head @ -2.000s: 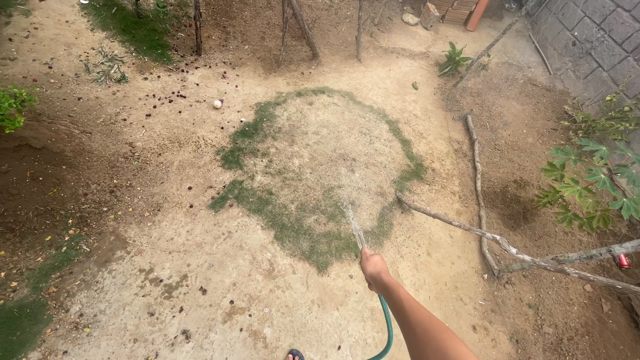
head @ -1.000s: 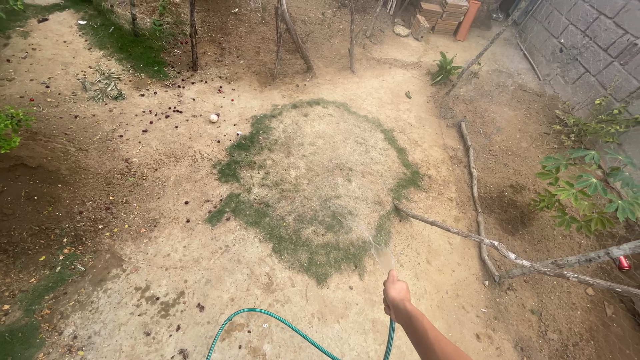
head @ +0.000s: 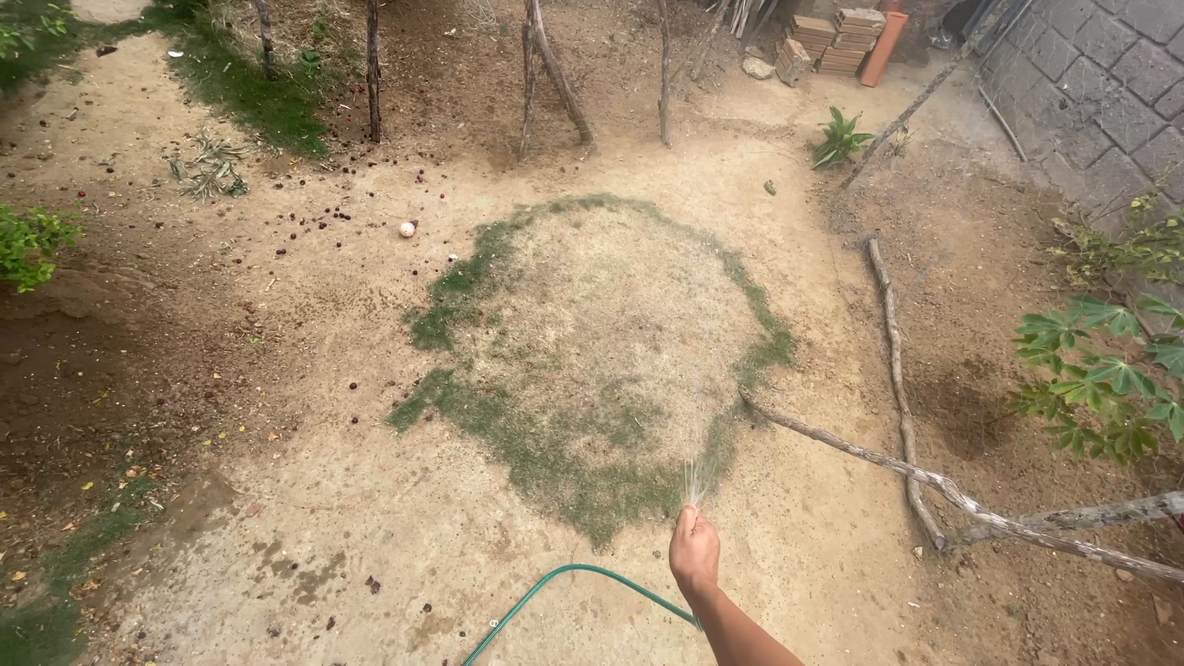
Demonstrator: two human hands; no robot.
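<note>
My right hand (head: 694,548), at the lower middle right, is closed around the end of a green garden hose (head: 578,567). The hose's tip is hidden in my fist. A fan of water (head: 694,481) sprays away from it over the near right part of a round grass patch (head: 592,499), green at its rim and dry and pale in the middle. Behind my wrist the hose bends left and runs off the bottom edge. My left hand is out of view.
Crooked branches (head: 893,351) lie on the right, one reaching the patch. Beyond stand wooden posts (head: 664,74), stacked bricks (head: 837,42) and a block wall (head: 1101,92). A leafy plant (head: 1101,370) grows at right. A small pale ball (head: 407,229) rests on bare soil.
My hand and the water spray have shifted left since one second ago. The hose loop, which appeared at the lower middle one second ago, has changed shape.
</note>
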